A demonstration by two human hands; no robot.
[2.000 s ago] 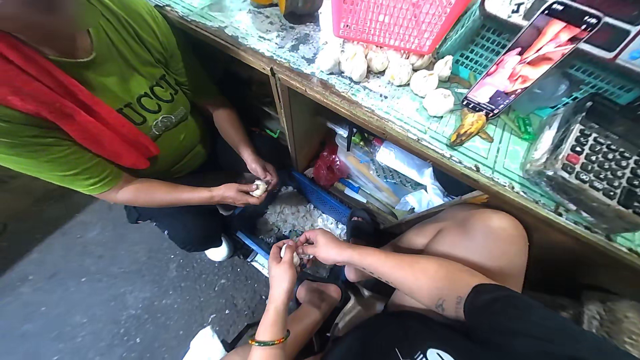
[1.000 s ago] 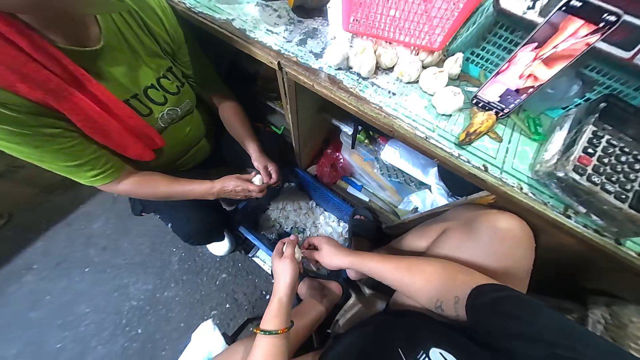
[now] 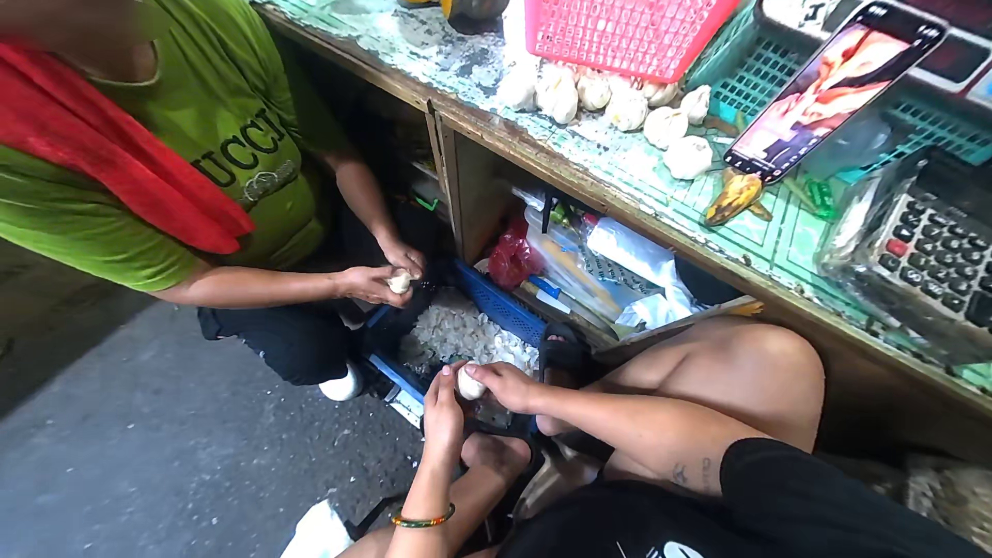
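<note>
A whitish garlic bulb (image 3: 470, 384) is held between both my hands, above the near end of a blue plastic crate (image 3: 500, 310). My left hand (image 3: 444, 399), with a beaded bracelet on its wrist, grips the bulb from the left. From the right, my right hand (image 3: 504, 385) closes on the same bulb with thumb and fingers. Pale garlic skins (image 3: 457, 333) lie heaped in the crate beneath. Across the crate, a co-worker's hands hold another garlic bulb (image 3: 399, 280).
Several garlic bulbs (image 3: 626, 108) sit on the worn counter (image 3: 620, 174) beside a pink basket (image 3: 628, 35). A phone (image 3: 837, 89), a banana piece (image 3: 732, 198) and a plastic-wrapped calculator (image 3: 930, 248) are to the right. Bags (image 3: 635, 256) fill the shelf below. The co-worker (image 3: 256, 155) sits left.
The bulb between my hands shows more plainly now, and my hands have shifted around it. The co-worker's fingers have moved a little on their bulb.
</note>
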